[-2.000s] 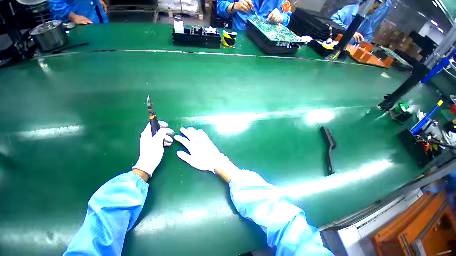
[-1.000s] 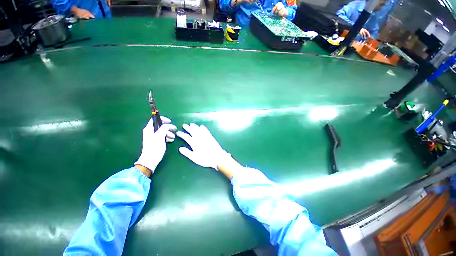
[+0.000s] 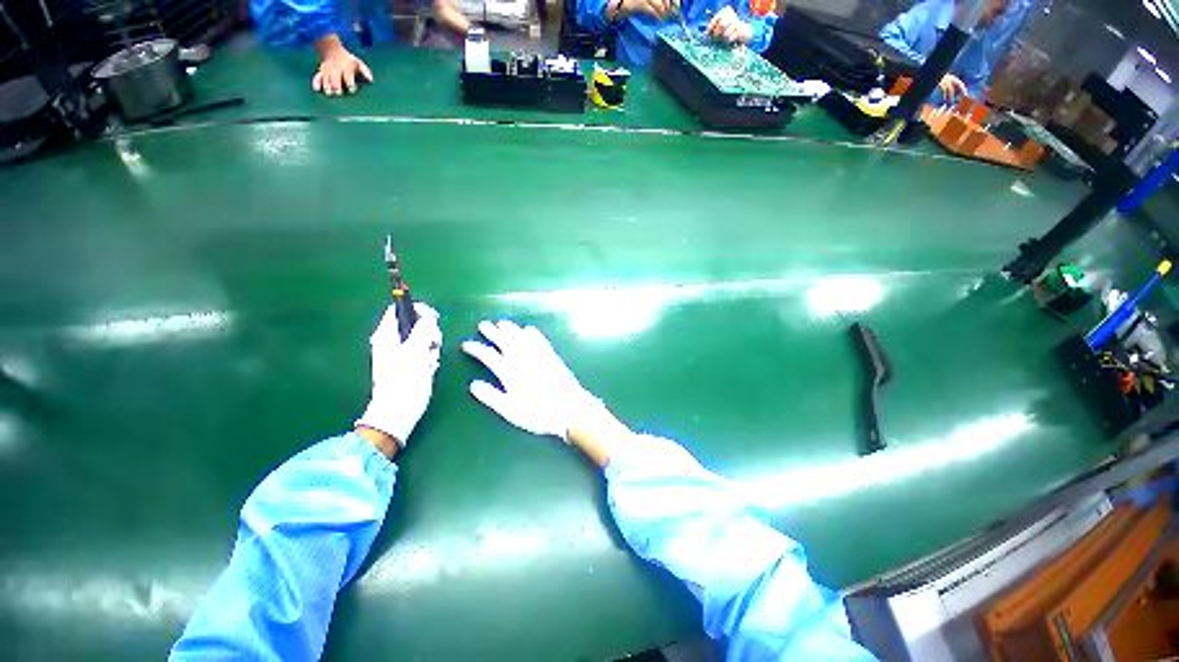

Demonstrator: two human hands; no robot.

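Note:
My left hand [image 3: 403, 373], in a white glove, is closed around the dark handles of small pliers or cutters [image 3: 397, 287]. The bright metal jaws point away from me, with orange-yellow near the pivot. My right hand [image 3: 526, 378], also gloved, rests palm down on the green mat [image 3: 556, 517], fingers spread and nothing held. The two hands are close but apart. A slim, bent black tool, perhaps an ESD brush [image 3: 873, 388], lies alone to the right.
Across the bench are a metal pot [image 3: 145, 80], a black parts tray [image 3: 524, 85], a yellow-black item [image 3: 608, 88], a green circuit board [image 3: 727, 67] before a worker, and orange bins [image 3: 983, 135]. Another person's hand [image 3: 340, 70] rests at the far edge. Blue-handled tools [image 3: 1115, 316] stand at right.
The left hand's fingers have drawn in around the handles, and the gap between my hands has widened slightly. The far-left person's hand has moved right onto the mat, fingers spread.

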